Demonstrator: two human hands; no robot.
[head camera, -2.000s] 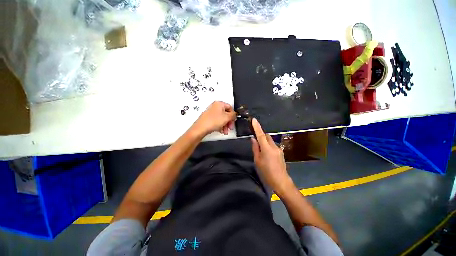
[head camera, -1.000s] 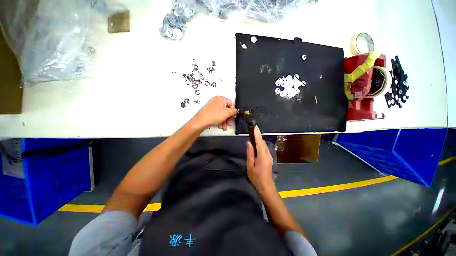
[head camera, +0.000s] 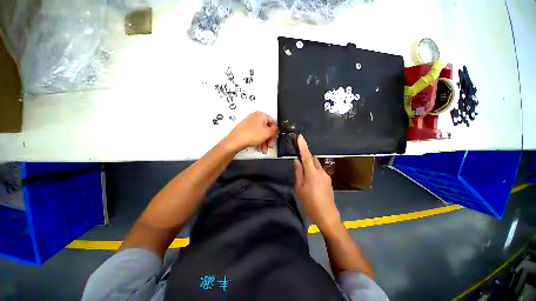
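My left hand (head camera: 256, 131) rests at the left edge of the black mat (head camera: 376, 126). Its fingertips are pinched at the mat's edge, and what is between them is too small to tell. My right hand (head camera: 314, 179) is closed on the dark handle of what looks like a hammer (head camera: 288, 127). The hammer's head is over the mat's lower left corner, close to my left fingertips. White washers (head camera: 341, 100) lie heaped mid-mat. Small metal rings (head camera: 233, 93) lie scattered on the white table left of the mat.
A red tape dispenser (head camera: 420, 127) stands right of the mat, with a loose tape roll (head camera: 425, 52) behind it. Black stems (head camera: 465, 97) are piled further right. Clear bags (head camera: 67, 53) lie at the far left and back. Blue crates (head camera: 64, 206) and an open box (head camera: 355, 173) are below the table edge.
The view has shifted slightly. My right hand and the hammer have moved a little between frames, and the handle now shows less than one second ago. My left hand stays at the mat's edge.
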